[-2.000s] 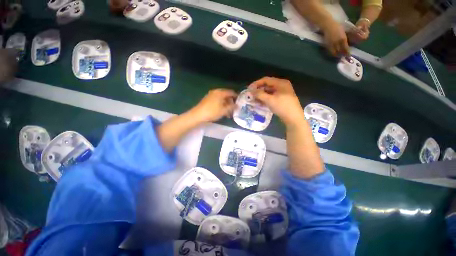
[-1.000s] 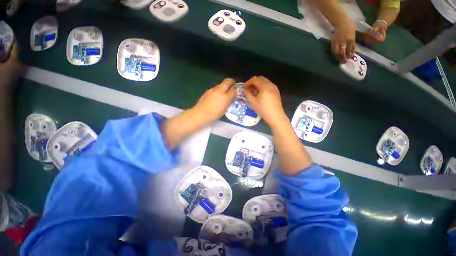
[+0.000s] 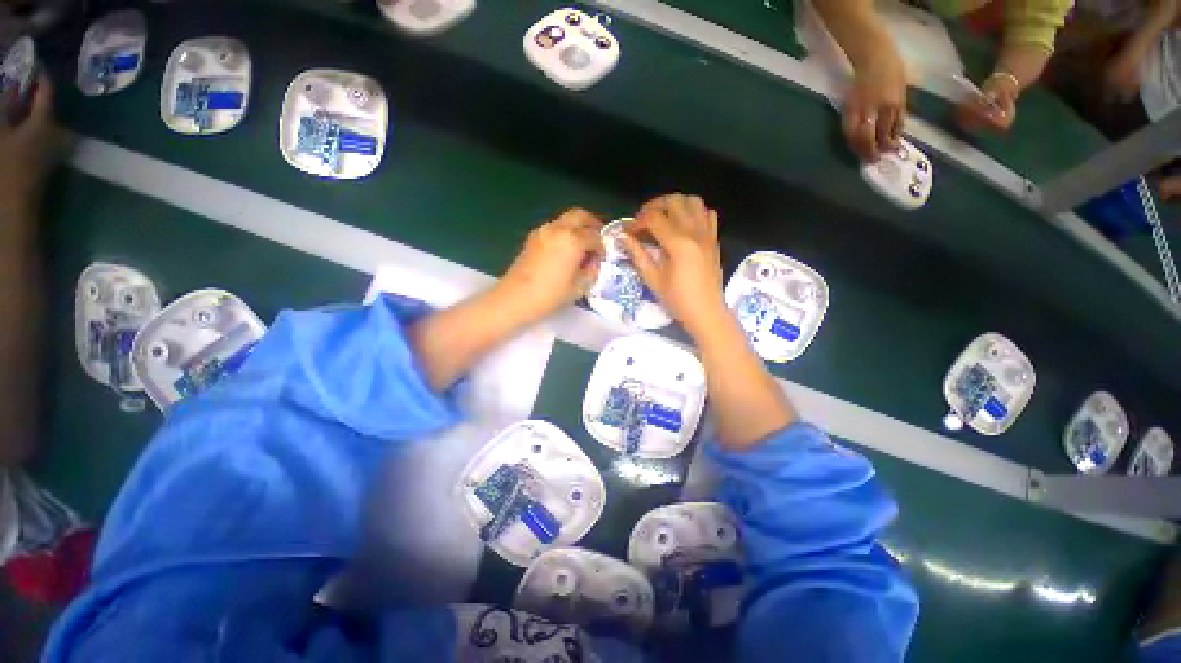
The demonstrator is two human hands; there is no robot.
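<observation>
A white open housing (image 3: 619, 297) with a light-blue circuit board lies between my hands, at the near edge of the belt by the metal rail. My left hand (image 3: 562, 259) has its fingertips on the housing's left rim. My right hand (image 3: 681, 253) reaches over its upper right part, thumb and fingers drawn together at the top. The fingers cover much of the housing, and any small part or wire at the fingertips is too small to tell. Another housing (image 3: 645, 396) with a board and blue component lies just below, on the near side of the rail.
Several open housings (image 3: 534, 492) lie on the green bench between my forearms, and two overlap at the left. More housings (image 3: 334, 124) lie along the green belt. A metal rail (image 3: 298, 236) crosses the view. Another person's hand (image 3: 876, 109) touches a white cover (image 3: 896, 171) opposite.
The belt's housings at the upper left have shifted up and left in view, and those at the right have shifted left. My hands remain at the housing, with my right-hand fingers repositioned over it.
</observation>
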